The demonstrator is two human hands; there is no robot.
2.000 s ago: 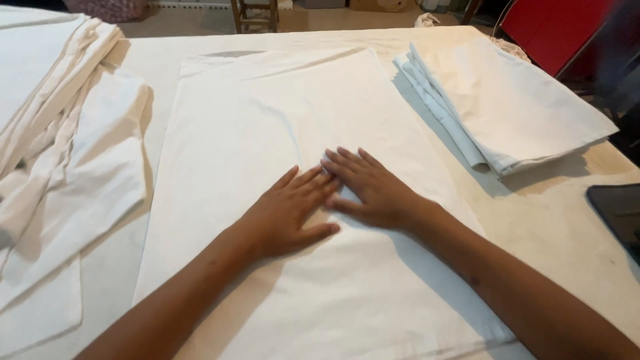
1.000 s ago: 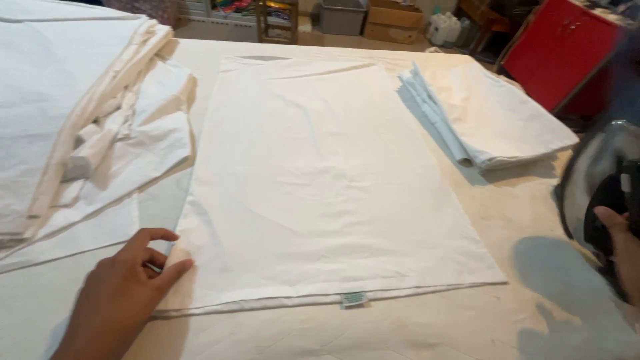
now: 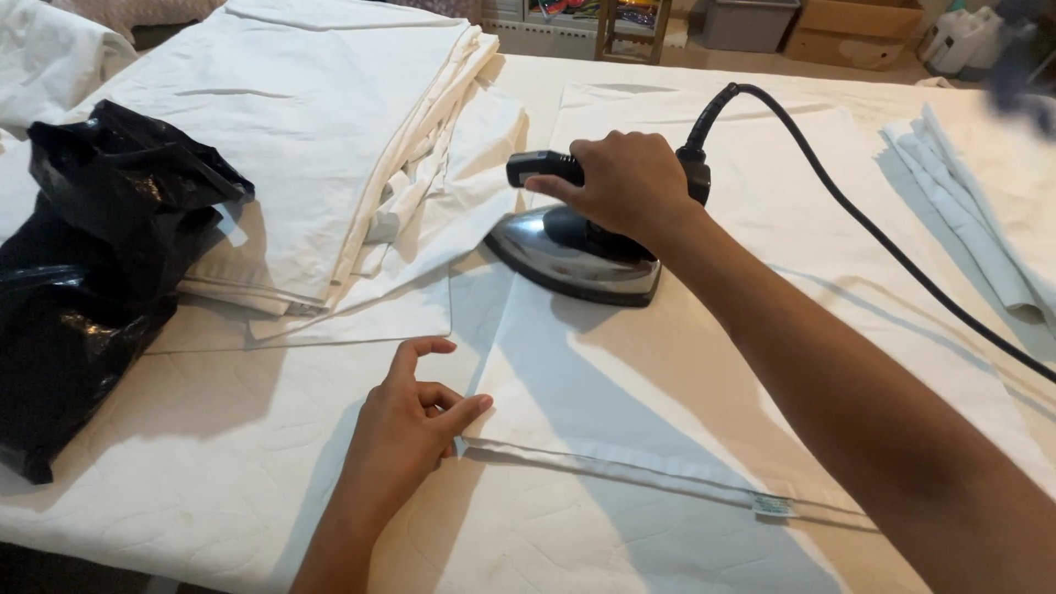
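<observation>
My right hand [image 3: 631,186] is closed round the black handle of a clothes iron [image 3: 577,256] with a shiny metal body. The iron is over the left side of a white cloth [image 3: 627,388] laid flat, its tip pointing left; whether its sole touches the cloth I cannot tell. A black cord [image 3: 858,210] runs from the iron's rear to the right. My left hand [image 3: 412,421] is at the cloth's near left corner, thumb and a finger by the edge; whether it pinches the fabric is unclear. A small tag [image 3: 773,505] with writing sits on the near hem.
A stack of folded white cloths [image 3: 305,148] lies at the left, with a black plastic bag [image 3: 99,264] beside and partly over it. More folded white cloth [image 3: 965,214] is at the right. A cardboard box [image 3: 854,33] and a grey bin [image 3: 749,25] stand beyond the padded table.
My right hand has brought the iron from the right edge over the cloth's left side. Two seconds ago both hands lay flat on the cloth. The view has shifted left, showing the black bag.
</observation>
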